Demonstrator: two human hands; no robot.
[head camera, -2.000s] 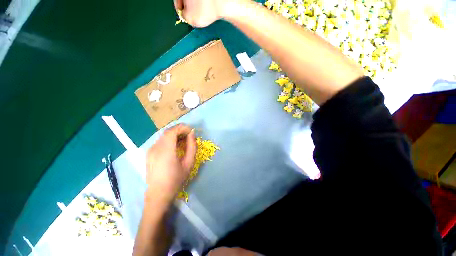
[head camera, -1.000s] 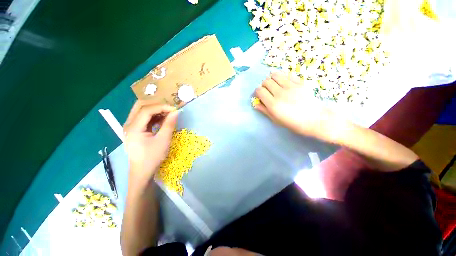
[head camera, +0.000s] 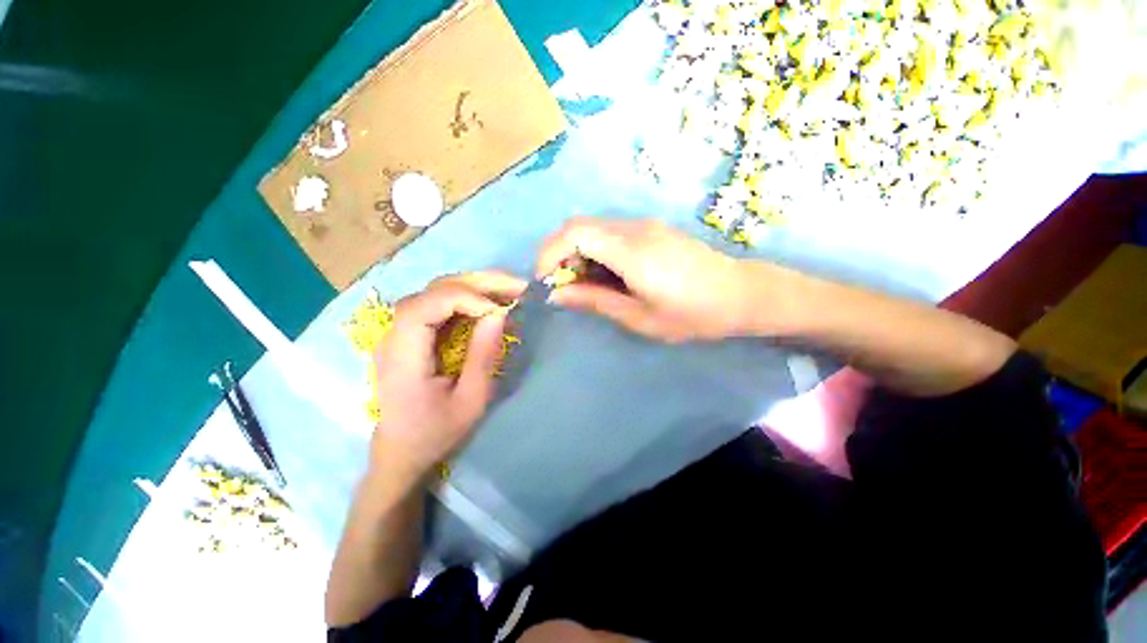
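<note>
My right hand (head camera: 654, 279) pinches a small yellow-and-white figure body (head camera: 566, 273) between thumb and fingers. My left hand (head camera: 440, 364) is close beside it, with a thin yellow part (head camera: 509, 305) at its thumb and fingertip. The two sets of fingertips nearly meet; whether the pieces touch is too small to tell. The pile of small yellow parts (head camera: 372, 324) lies under and around my left hand, which hides much of it. The white glue puddle (head camera: 416, 199) is on the brown cardboard (head camera: 503, 107) beyond my hands.
A large pile of figures (head camera: 868, 88) lies at the upper right. Dark tweezers (head camera: 249, 425) and a small side heap of figures (head camera: 237, 507) lie at the left. White tape strips (head camera: 239, 305) cross the sheet edge. A green surface (head camera: 113, 189) fills the upper left.
My right hand came back from the far edge, then moved left to meet my left hand. My left hand moved from the cardboard's edge back over the yellow parts. The view has shifted slightly.
</note>
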